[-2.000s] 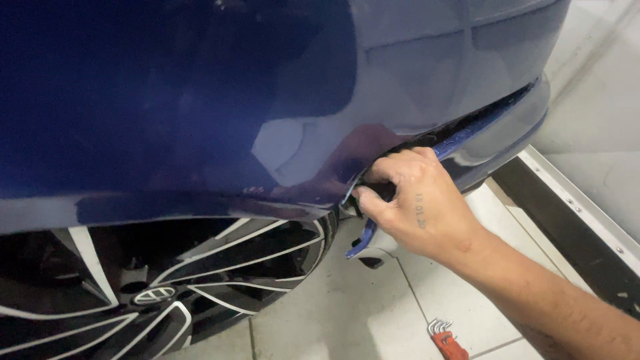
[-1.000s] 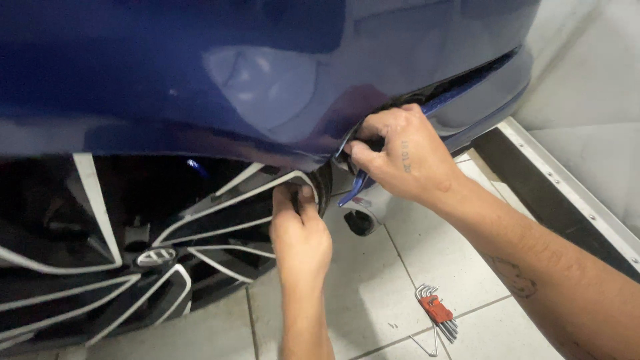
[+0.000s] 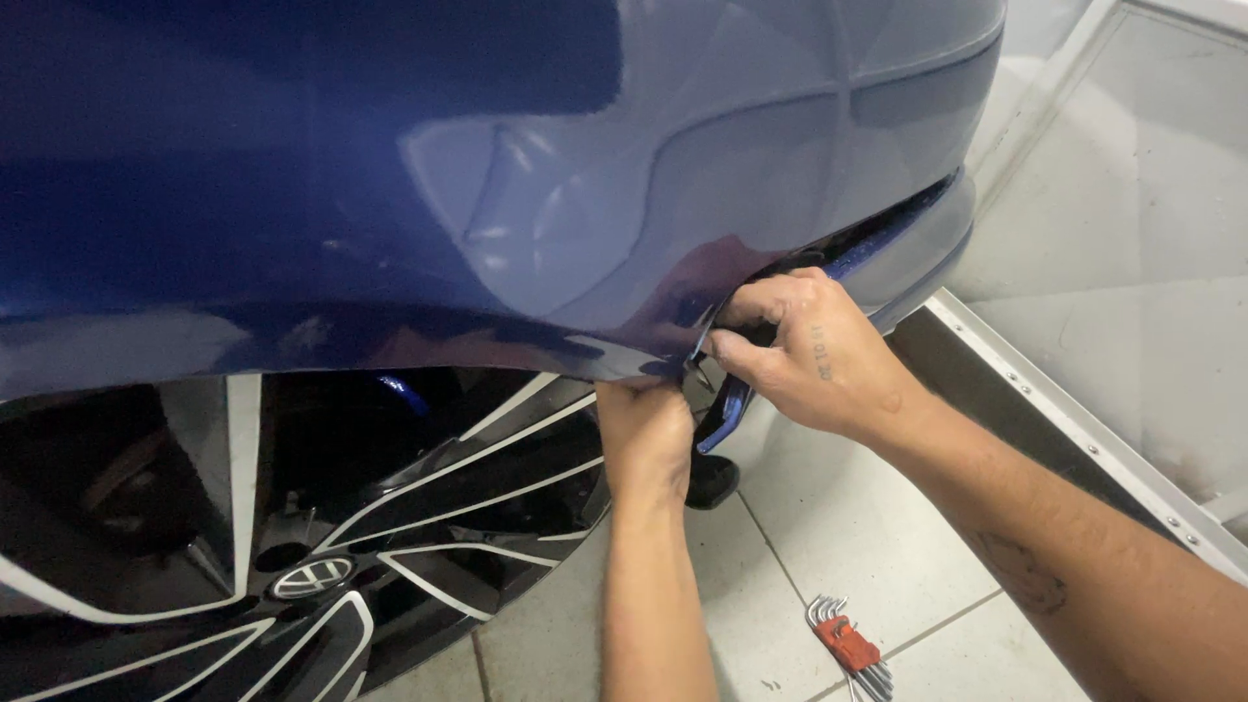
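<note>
A dark blue car bumper (image 3: pixel 546 224) fills the upper part of the head view, above a black and silver Volkswagen wheel (image 3: pixel 312 577). My right hand (image 3: pixel 814 356) grips the bumper's lower edge at its corner, thumb below and fingers curled behind it. Beside it, my left hand (image 3: pixel 645 434) reaches up between the wheel and the bumper edge; its fingertips are hidden, so its hold cannot be told. Under the bumper, a blue lower trim piece (image 3: pixel 723 421) hangs apart from it, leaving a dark gap towards the right.
A set of hex keys in a red holder (image 3: pixel 848 643) lies on the white tiled floor (image 3: pixel 868 526) below my hands. A metal-edged panel with rivets (image 3: pixel 1092 450) runs along the right, beside a pale wall (image 3: pixel 1141 224). A small black object (image 3: pixel 712 483) sits behind my left wrist.
My left hand, absent two seconds ago, was by the tyre one second ago and is now up at the bumper's edge. My right hand keeps its place at the corner.
</note>
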